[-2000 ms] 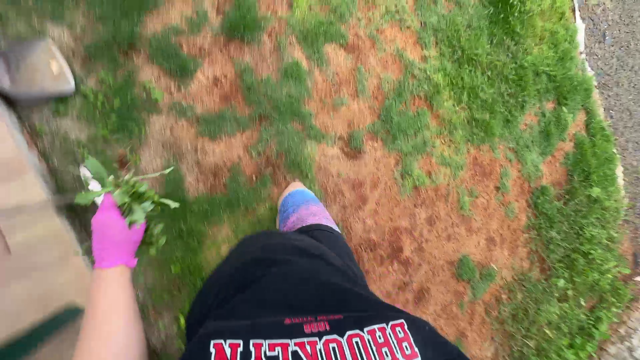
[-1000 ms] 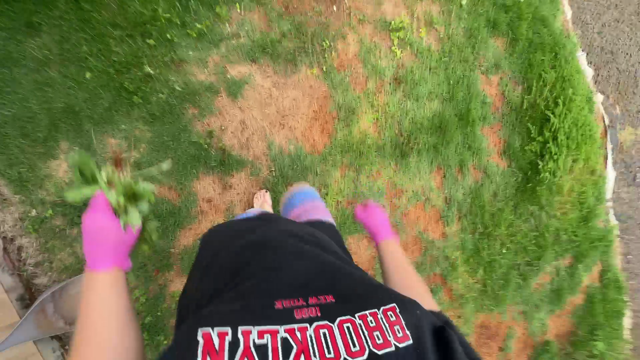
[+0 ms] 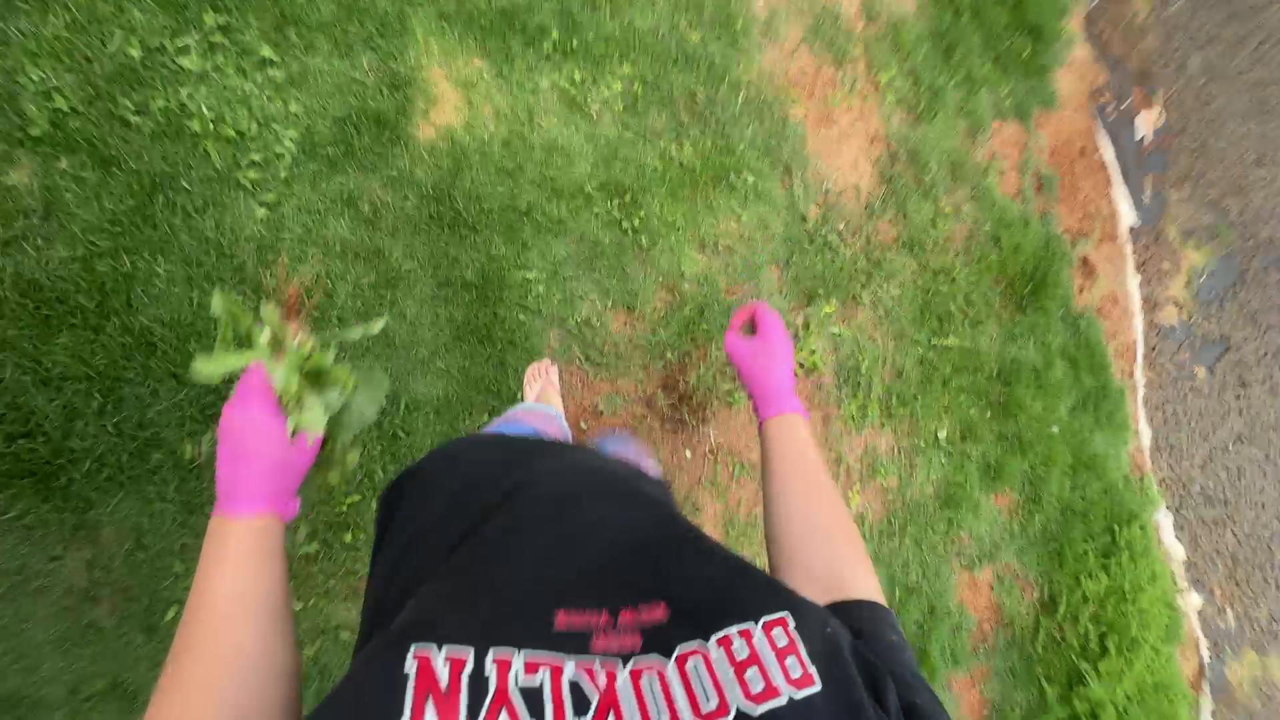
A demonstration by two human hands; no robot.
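My left hand (image 3: 262, 445), in a pink glove, grips a bunch of uprooted leafy weeds (image 3: 290, 365) with reddish-brown roots pointing away from me. My right hand (image 3: 763, 360), also gloved in pink, hangs over the grass to the right of my body. Its thumb and fingertips curl together into a ring, and I see nothing held between them. Below lies the lawn (image 3: 560, 230), with one bare foot (image 3: 542, 384) showing past my black shirt.
Reddish bare soil (image 3: 700, 430) lies just ahead of my legs, with another patch (image 3: 840, 120) farther forward. On the right, a whitish edging strip (image 3: 1135, 330) separates the grass from a rough gravelly or paved surface (image 3: 1220, 420).
The view has moved along the lawn, and the pale paved edge seen at left is out of frame. My right hand came into view by one second ago. The weeds remain in my left hand.
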